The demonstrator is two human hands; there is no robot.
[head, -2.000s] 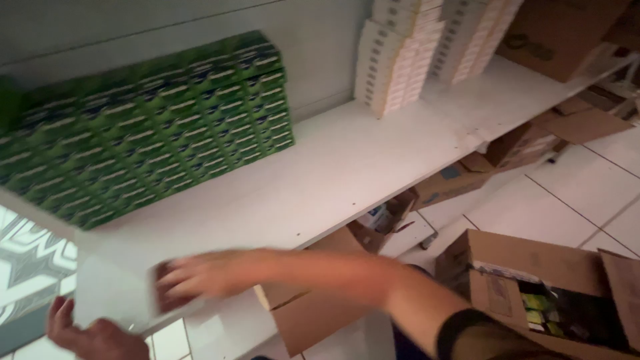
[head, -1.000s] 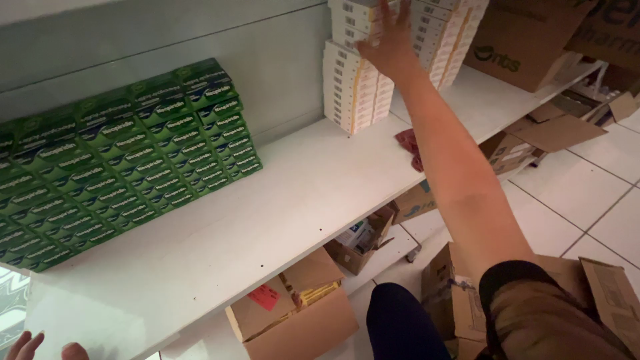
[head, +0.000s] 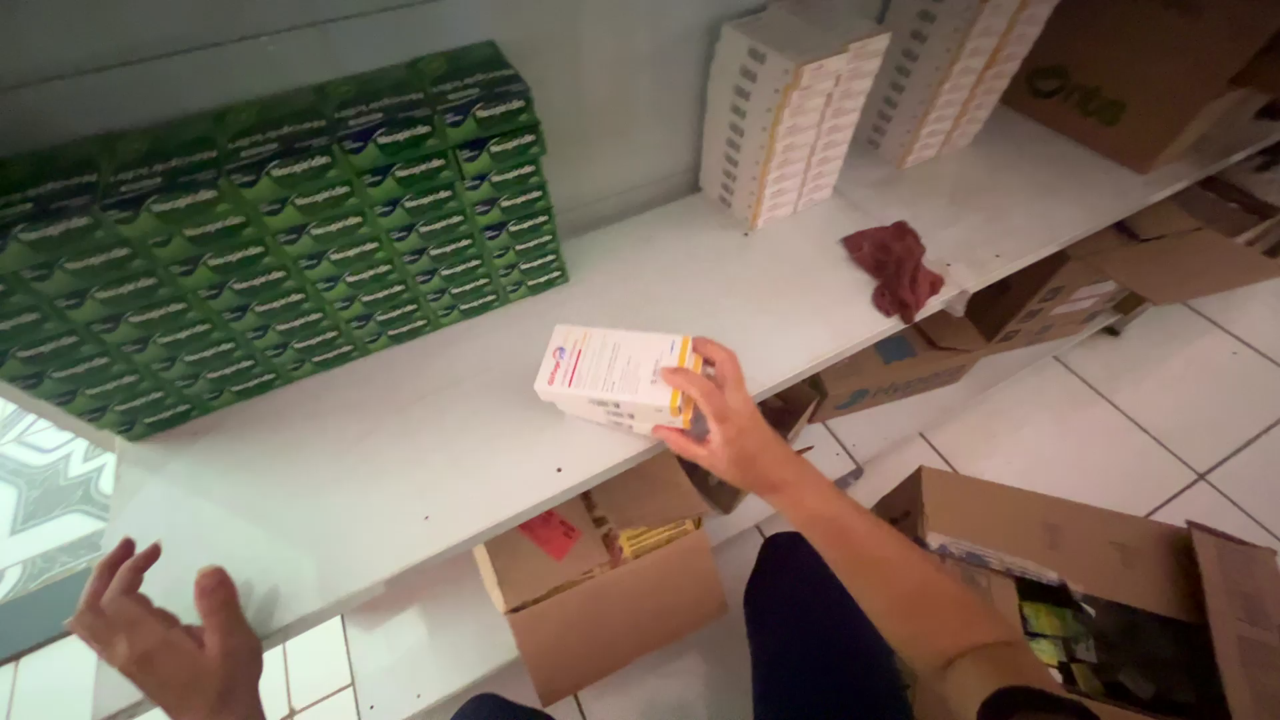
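My right hand [head: 725,415] grips the right end of a small stack of white medicine cartons [head: 612,372] with yellow edging, just above or on the white shelf [head: 480,440]. My left hand [head: 175,630] is raised, palm up with fingers apart and nothing in it, by the shelf's near left end. Green medicine cartons [head: 300,230] are piled in a long block against the back wall. Taller stacks of white cartons [head: 780,120] stand at the back right. A crumpled dark red cloth [head: 897,268] lies on the shelf to the right of my right hand.
A large cardboard box [head: 1130,80] sits at the shelf's far right. Beneath the shelf are an open cardboard box [head: 615,610] with yellow contents and other cartons. Another open cardboard box [head: 1050,530] stands on the tiled floor at right, near my legs.
My right hand has come from the white stacks with cartons in its grip; that nearer stack is lower. The red cloth, under my right hand two seconds ago, lies farther right on the shelf.
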